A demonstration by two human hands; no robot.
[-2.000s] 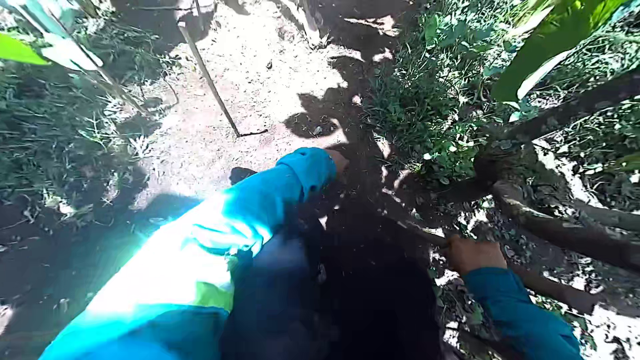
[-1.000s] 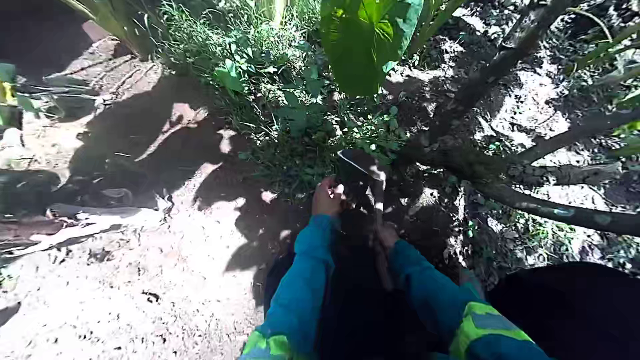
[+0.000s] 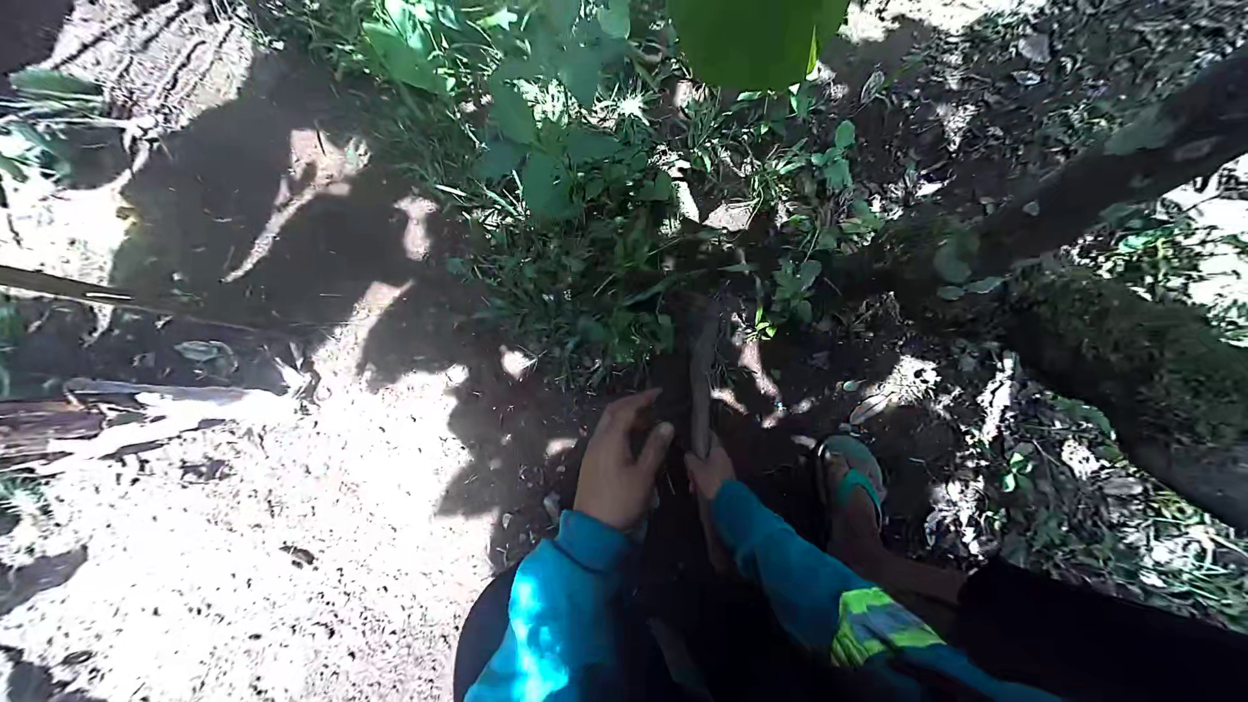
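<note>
My right hand point(image 3: 710, 468), in a blue sleeve with a yellow-green band, is closed around the wooden handle point(image 3: 701, 390) of a tool. The handle points up the view to the edge of the weeds point(image 3: 595, 283), where its far end is lost in dark shade. In the earlier frame a blade shows at that end. To the left of the handle is my left hand point(image 3: 619, 463), its thumb and fingers apart with nothing between them, just above the soil.
Thick mossy branches or roots point(image 3: 1121, 341) lie at the right. A sandalled foot point(image 3: 853, 478) is right of my right hand. A broad green leaf point(image 3: 760, 39) hangs at the top. Split wood point(image 3: 146, 419) lies on the left over bare soil point(image 3: 341, 575).
The view has swung round toward the weeds. The tool's blade, seen raised in front of the weeds one second ago, is now hidden in the shade among them. My right hand still grips the handle.
</note>
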